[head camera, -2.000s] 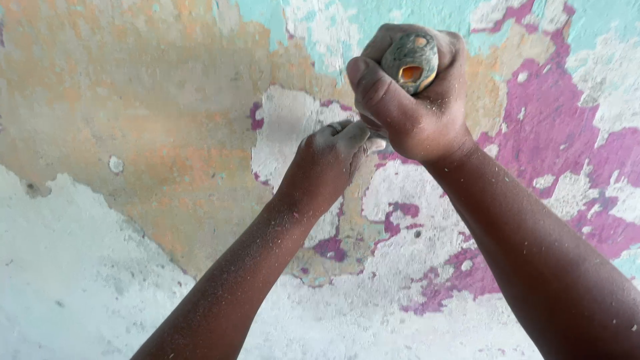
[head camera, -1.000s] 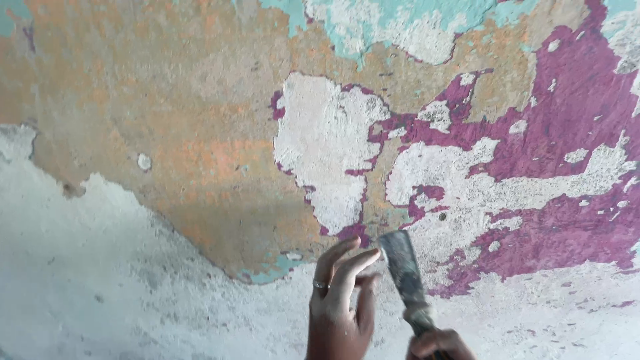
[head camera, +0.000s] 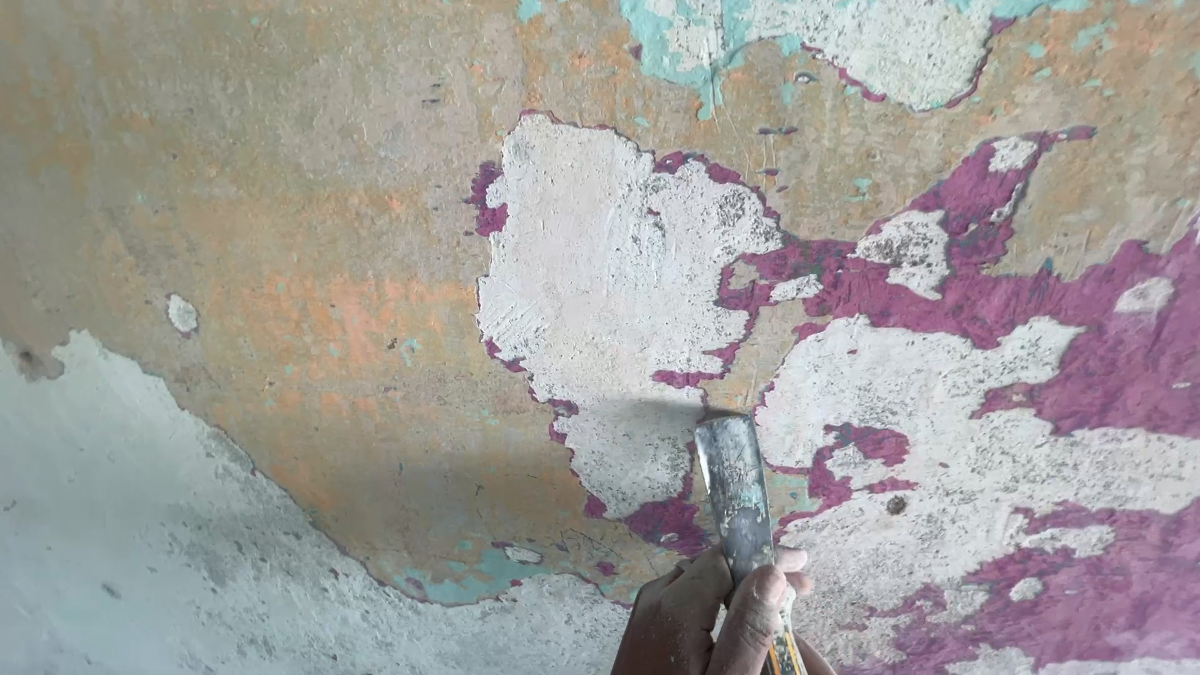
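A metal scraper (head camera: 736, 497) with a worn, paint-flecked blade points up the wall at the lower middle, its edge at a narrow tan strip between two bare white patches. My left hand (head camera: 684, 614) is closed around its lower blade and neck, with the thumb in front and fingertips showing on the right. Pale dust covers the fingers. Beside the striped handle, at the bottom edge, shows a small part of my right hand (head camera: 814, 659); its grip is hidden. The wall (head camera: 356, 328) has tan-orange paint, purple and turquoise layers, and white plaster patches.
Ragged paint edges surround the white patch (head camera: 600, 262) above the blade. A small dark hole (head camera: 896, 504) lies in the plaster right of the scraper. Purple paint (head camera: 1116, 375) spreads across the right side, and pale plaster (head camera: 84, 506) fills the lower left.
Both hands have moved down from the upper middle of the view. A second ago my left hand was apart from the scraper with its fingers spread; now it is closed on it.
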